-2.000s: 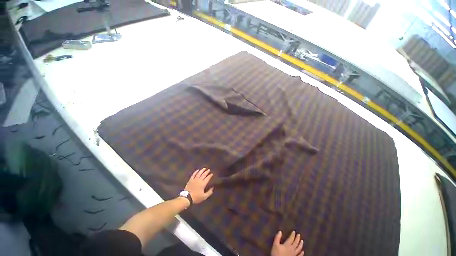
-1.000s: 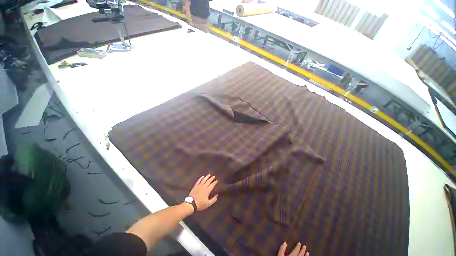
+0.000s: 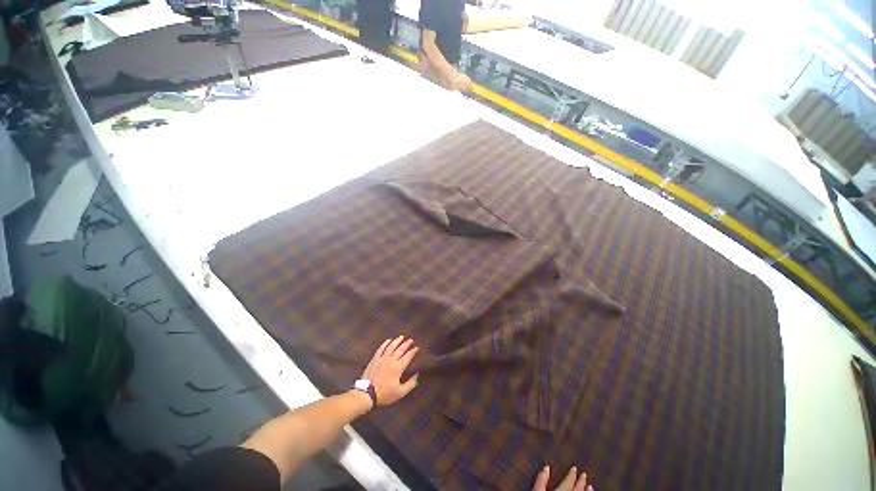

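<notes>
A large checked cloth [image 3: 663,316], dark brown with blue and tan check, lies on the white table [image 3: 307,125]. It has raised folds across its middle and a small turned-up flap [image 3: 461,213]. My left hand [image 3: 392,372] rests flat on the cloth near the table's near edge, fingers spread, with a watch on the wrist. My right hand [image 3: 565,479] lies on the cloth at the bottom edge of the picture. Only its fingers show, apart; the rest is cut off.
A person's arm [image 3: 440,63] is at the yellow rail [image 3: 615,158] on the far side. A cutting machine [image 3: 231,58], metal block [image 3: 176,101], shears [image 3: 137,124] and dark fabric stack [image 3: 288,38] are at the far left. A green bag [image 3: 82,336] lies on the floor.
The view has shifted slightly. A person has come in at the far side and moved right along the rail. My hands stay on the cloth, with less of my right hand showing.
</notes>
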